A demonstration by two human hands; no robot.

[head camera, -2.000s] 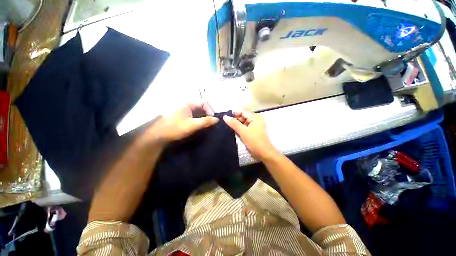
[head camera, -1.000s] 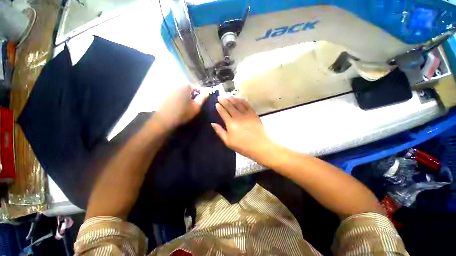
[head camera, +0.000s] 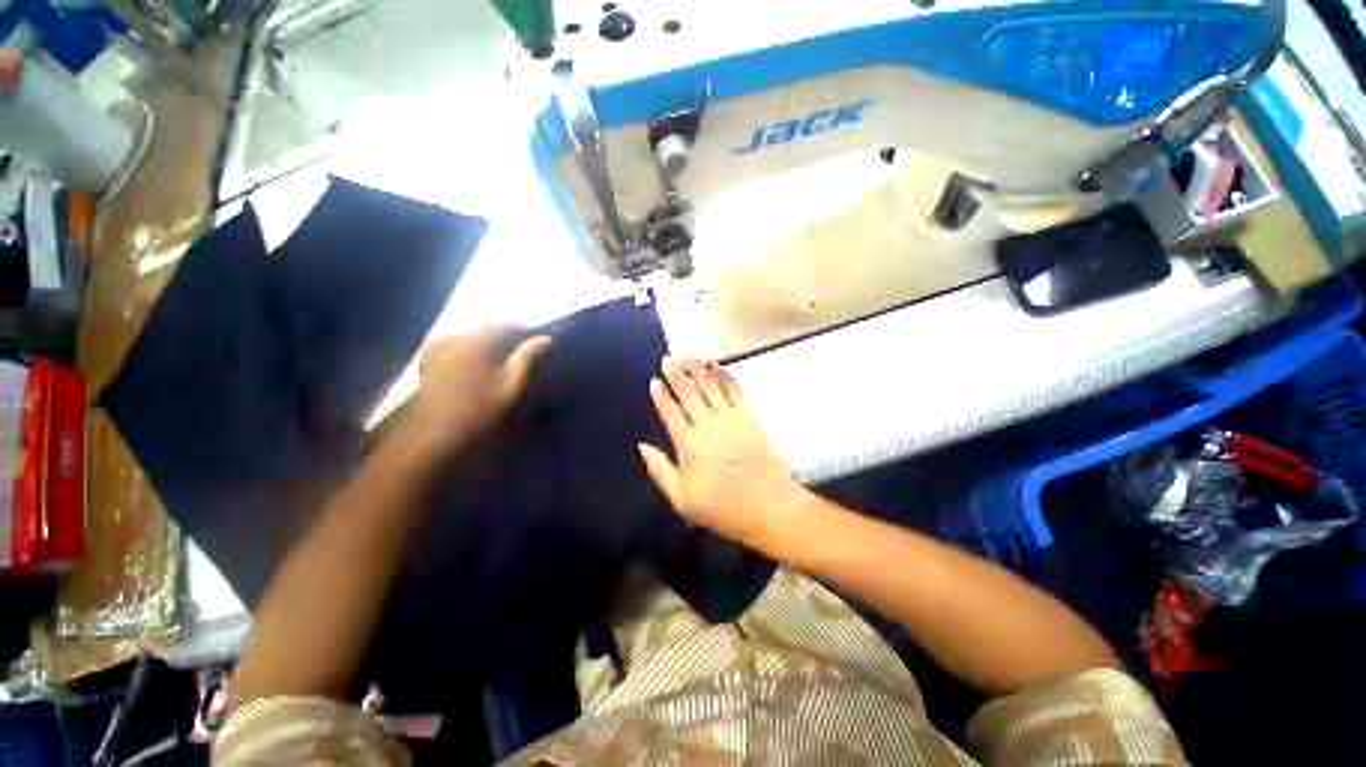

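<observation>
A dark navy or black garment panel (head camera: pixel 592 435) lies on the white machine table and hangs over its front edge. Its upper corner is at the presser foot (head camera: pixel 641 285) of the white and blue sewing machine (head camera: pixel 809 165). My left hand (head camera: pixel 477 382) rests on the panel left of the needle, fingers partly curled; whether it pinches cloth is unclear. My right hand (head camera: pixel 716 450) lies flat on the panel's right edge, below the needle, fingers apart. More dark cloth (head camera: pixel 367 270) lies spread at the left. The needle tip is too small to make out.
A black phone-like rectangle (head camera: pixel 1082 258) lies on the machine bed at right, beside a small tray (head camera: pixel 1221 188). A blue crate (head camera: pixel 1034 502) with clear and red plastic bags stands at lower right. A red and white box (head camera: pixel 45 465) is on the brown wooden board (head camera: pixel 128 510) at left.
The cloth edge first pinched between both hands is now at the presser foot. My left hand has moved left and away from the needle. My right hand has opened flat and sits lower.
</observation>
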